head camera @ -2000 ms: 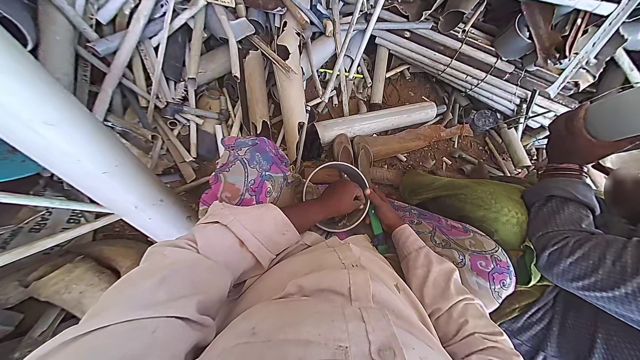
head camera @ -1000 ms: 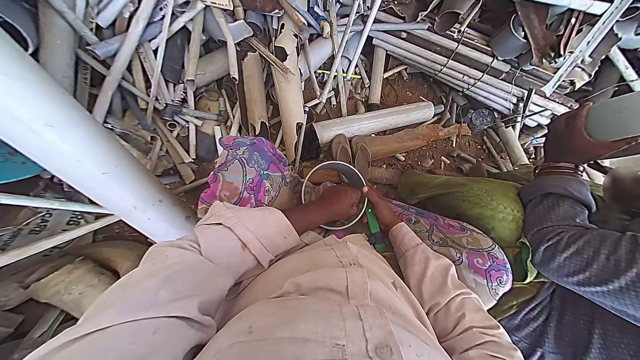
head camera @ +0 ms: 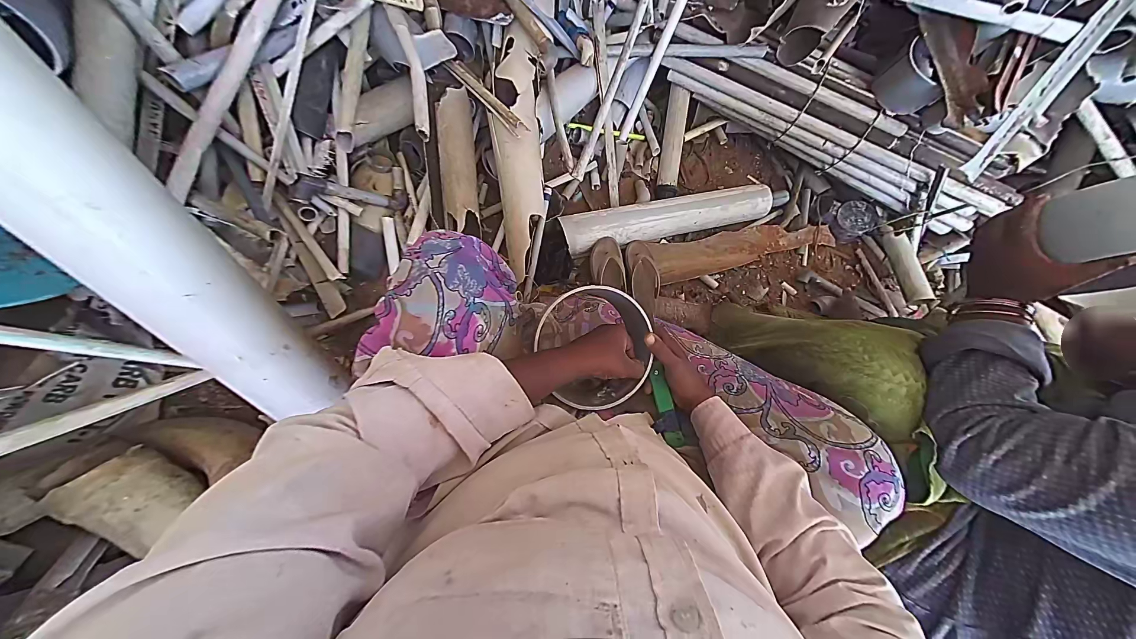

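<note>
A short, wide ring of pale plastic pipe stands in my lap, its round opening facing up. My left hand reaches inside it, fingers curled near the right wall; what they hold, if anything, is hidden. Against the outside of that wall is my right hand, its fingers at the rim, supporting the pipe. Just beside the right hand, a green-handled tool lies along the pipe's outer side, its kind unclear. Patterned cloth covers my legs under and around the pipe.
A large white pipe slants across the left. Heaped pipe offcuts lie ahead, with a loose pipe length beyond my lap and bundled thin pipes ahead right. At right, another person's hand holds a grey piece.
My left hand has shifted slightly within the pipe ring. My right hand stays against its outer side, beside the green-handled tool.
</note>
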